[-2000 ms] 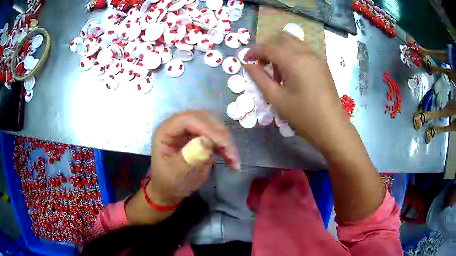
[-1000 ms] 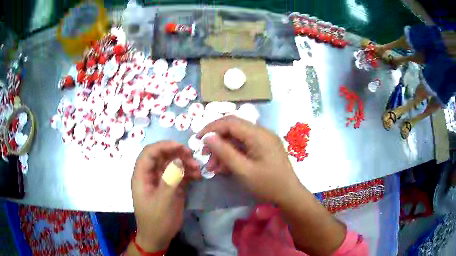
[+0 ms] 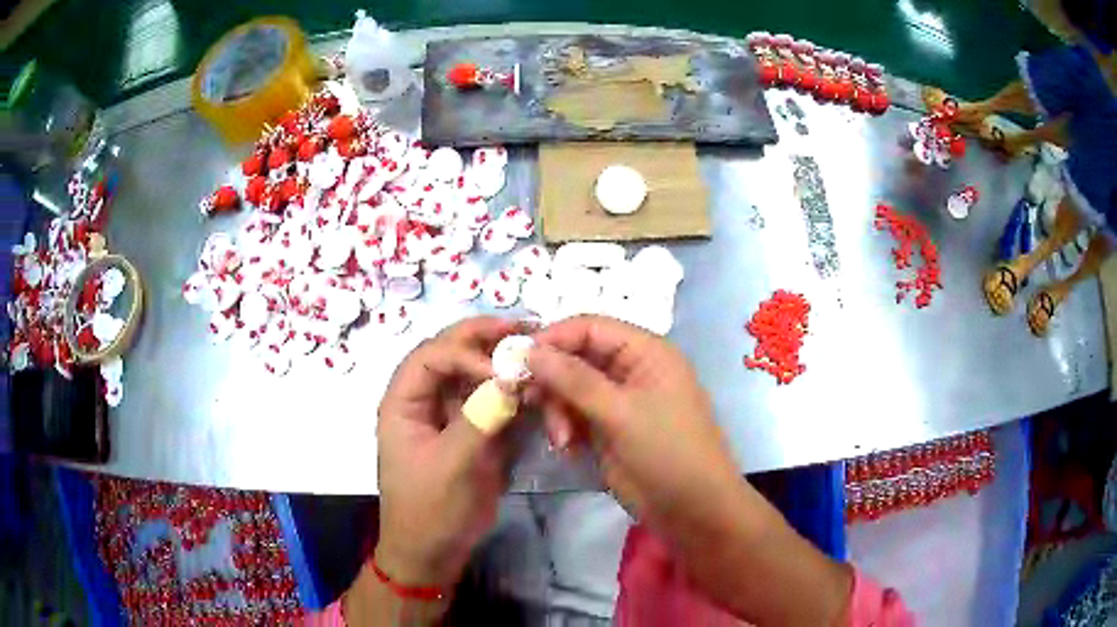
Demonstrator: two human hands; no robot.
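A small white disc is held between my two hands in front of me, above the metal table. My left hand, with a pale yellow wrap on the thumb, grips it from the left. My right hand has its thumb and finger at the disc's right edge. Whether the right fingers also hold a stick cannot be seen. Blank white discs lie just beyond my hands. A large heap of white discs with red marks lies to the left. Small red pieces lie to the right.
A cardboard pad bears a round white glue dish. Behind it is a dark board. A yellow tape roll stands back left, a tan ring far left. Another person's hands are at the right. Blue crates are below the edge.
My hands have come together at the white disc; the right hand was over the blank discs two seconds ago. The view has shifted, showing more of the table's back.
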